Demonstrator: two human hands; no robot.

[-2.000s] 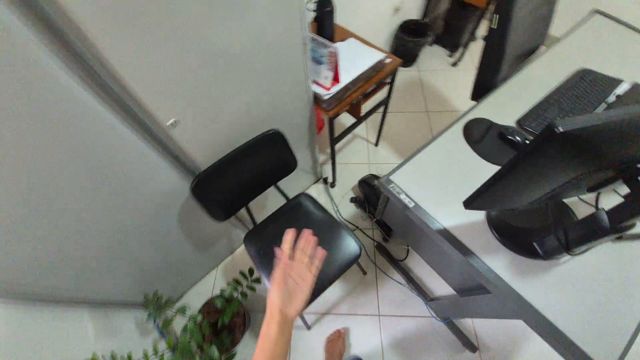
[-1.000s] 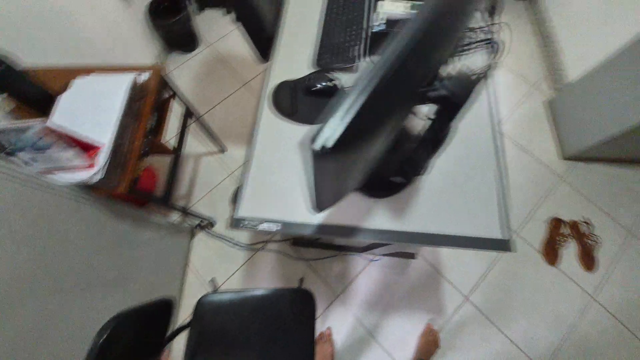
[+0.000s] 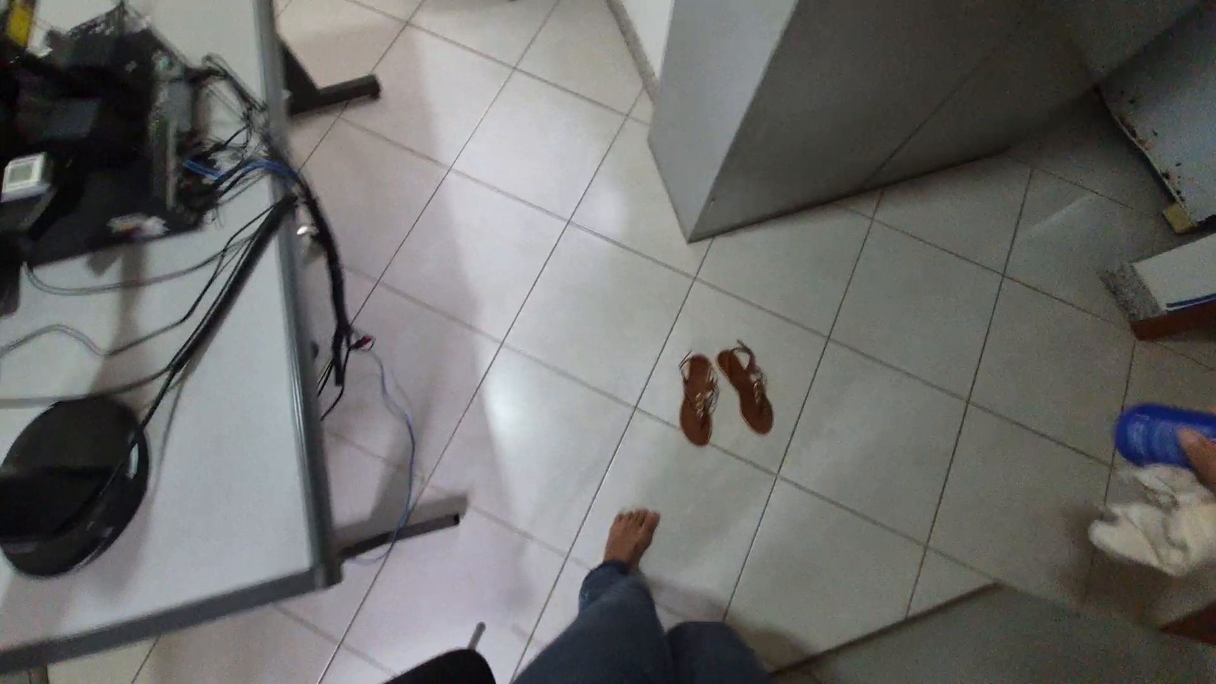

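Note:
At the right edge, only the fingers of my right hand show, closed on a blue bottle. A crumpled white cloth lies just below the bottle, close against the fingers; whether the hand also holds it cannot be told. My left hand is out of view. Brown strappy sandals stand as a pair on the tiled floor ahead of my bare foot.
On the left is a light desk with a black round monitor base, and cables hang off its edge. A grey cabinet stands at the top. A dark chair part shows at the bottom edge.
The view has swung far to the right, away from the black chair and side table. The bare hand seen over the chair two seconds ago is gone; a hand with a blue bottle now shows.

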